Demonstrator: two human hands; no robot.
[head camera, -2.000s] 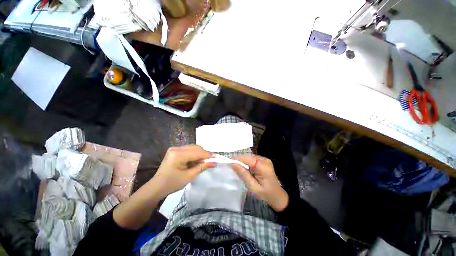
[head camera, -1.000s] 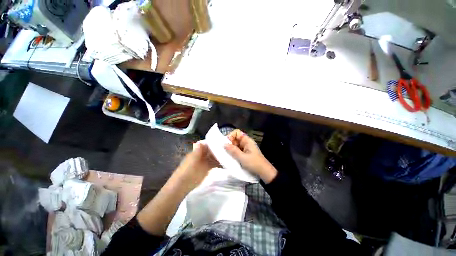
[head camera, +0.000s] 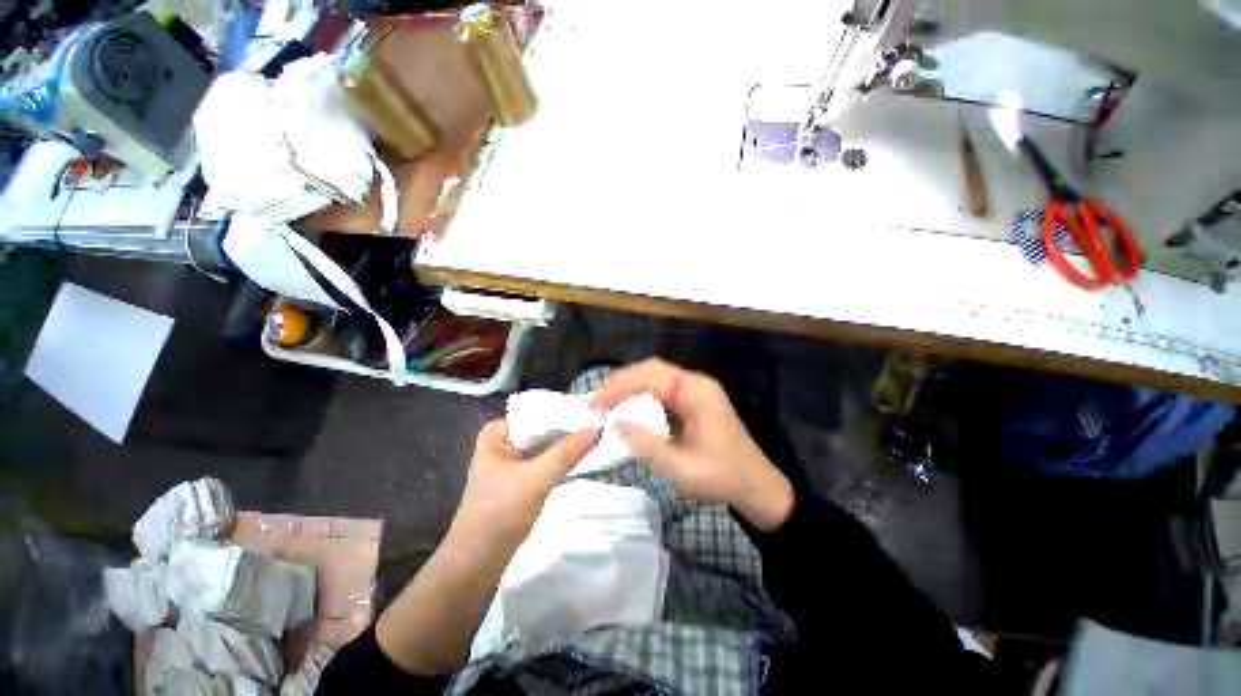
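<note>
A small white fabric piece (head camera: 542, 418) is held between my two hands above my lap, bunched at its middle. My left hand (head camera: 524, 476) pinches it from the left with thumb and fingers. My right hand (head camera: 701, 442) pinches it from the right, fingers curled over the top. A flat pile of white pieces (head camera: 585, 564) lies on my lap below the hands, on a green-grey and white checked cloth (head camera: 715, 578). The fingertips hide part of the held piece.
Sewing machine table (head camera: 613, 204) ahead, with red-handled scissors (head camera: 1089, 245) and a thin brown-handled tool (head camera: 972, 177). A plastic bin (head camera: 463, 381) hangs below its left end. Bundled white pieces (head camera: 218, 585) lie on a pinkish board (head camera: 351, 558) at lower left.
The held piece has gone from a flat strip, then tilted upright, to bunched and roughly level between both hands. The view has shifted, so the table and scissors appear further left.
</note>
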